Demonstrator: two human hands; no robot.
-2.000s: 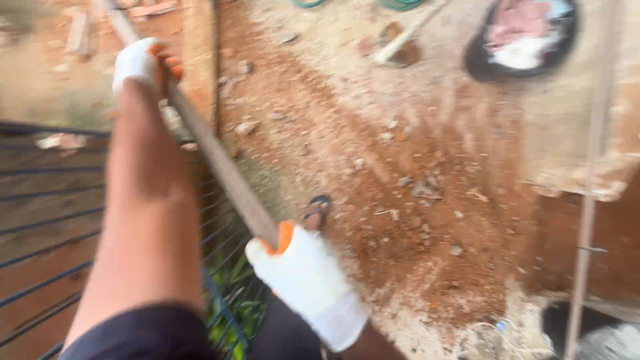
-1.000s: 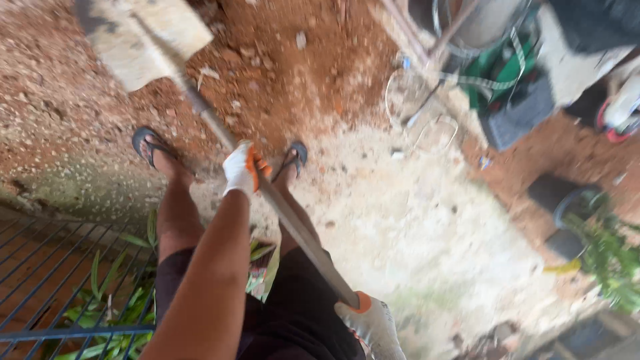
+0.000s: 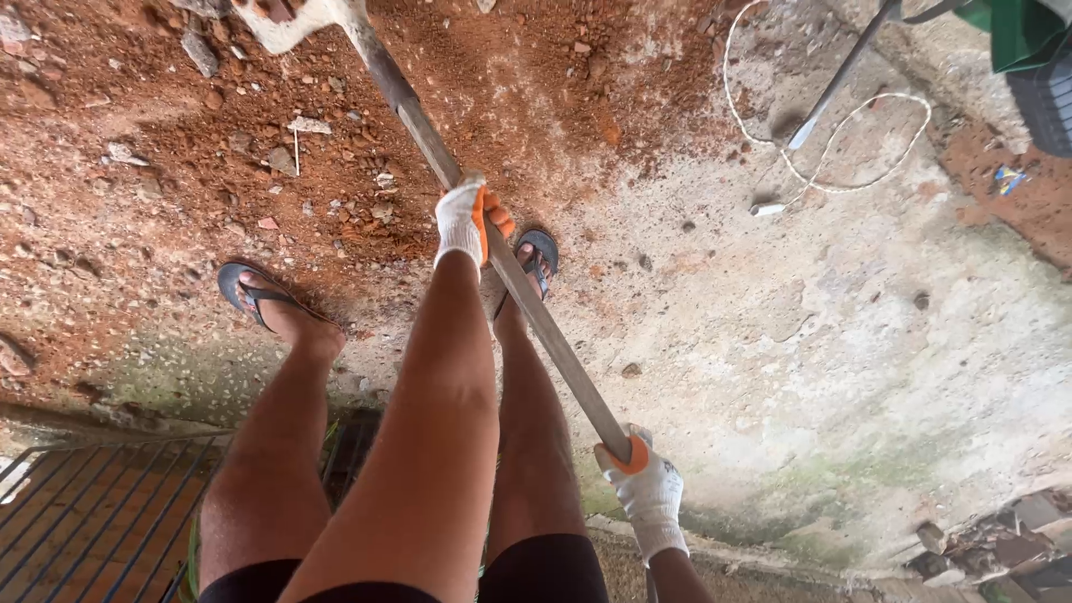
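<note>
A shovel with a long wooden handle (image 3: 544,327) runs slantwise from the top left to the lower right. Wrapped around the middle of that handle is my left hand (image 3: 471,219), in a white knit glove with orange coating. My right hand (image 3: 643,481), gloved the same way, grips the handle near its lower end. The metal shovel blade (image 3: 289,25) is at the top left edge, mostly cut off by the frame, with some reddish matter on it. Loose red soil with rubble (image 3: 335,167) lies beneath the blade and beyond my feet.
My feet in dark flip-flops (image 3: 243,293) stand on soil and rough concrete (image 3: 754,335). A white cord (image 3: 825,186) and a metal rod (image 3: 837,79) lie at upper right, near a green object (image 3: 1017,33). A metal grille (image 3: 109,519) is lower left; broken pieces (image 3: 997,540) lie lower right.
The view has swung over the ground. A second ago the whole blade showed at upper left; now most is out of frame. Both hands have stayed on the handle.
</note>
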